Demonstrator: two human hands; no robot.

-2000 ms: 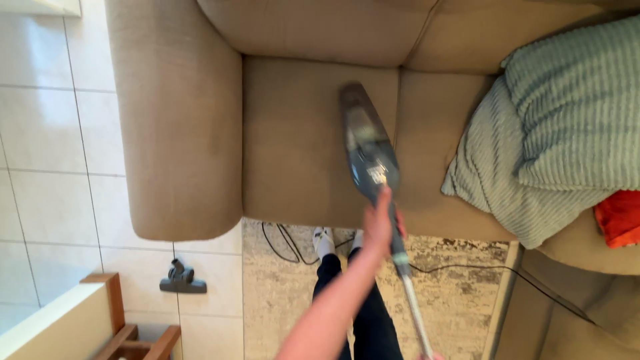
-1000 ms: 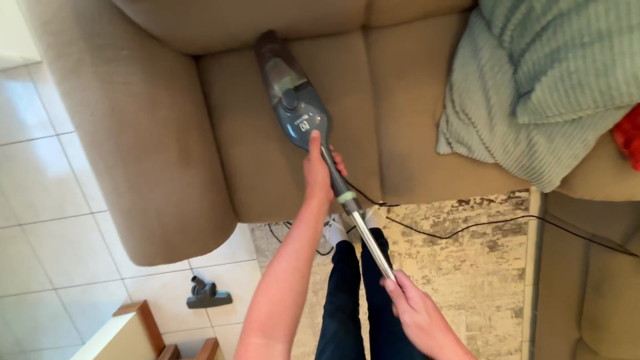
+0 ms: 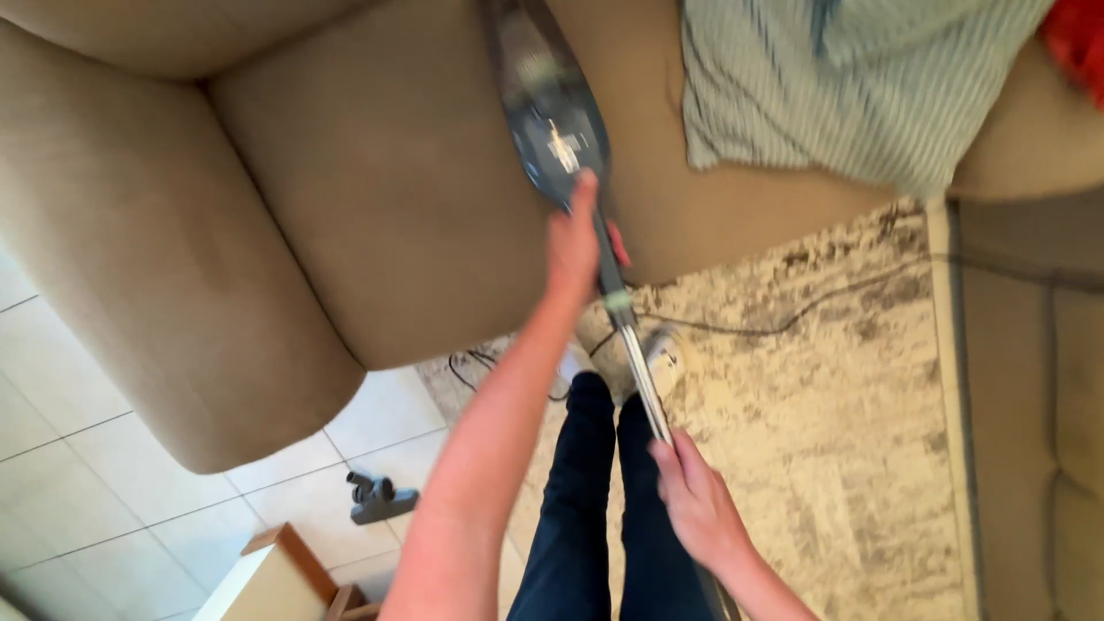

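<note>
A grey stick vacuum cleaner (image 3: 552,129) lies slantwise over the brown sofa seat (image 3: 405,190), its darker nose running up to the top edge of the view and blurred. My left hand (image 3: 576,237) is closed around its dark handle just below the body, thumb on top. Farther down, my right hand (image 3: 694,492) grips the shiny metal tube (image 3: 642,371) that extends from the handle. Part of the tube's lower end is hidden behind my right hand and wrist.
Blue-grey ribbed cushions (image 3: 776,95) and a red cloth (image 3: 1078,47) rest on the sofa at right. A black cord (image 3: 776,330) crosses the patterned rug (image 3: 802,431) by my feet. On the white tiles lies a vacuum floor nozzle (image 3: 379,498), near wooden furniture (image 3: 302,552).
The vacuum cleaner has moved right across the sofa seat, toward the ribbed cushions, since one second ago. Both hands still hold it. The view has shifted and turned.
</note>
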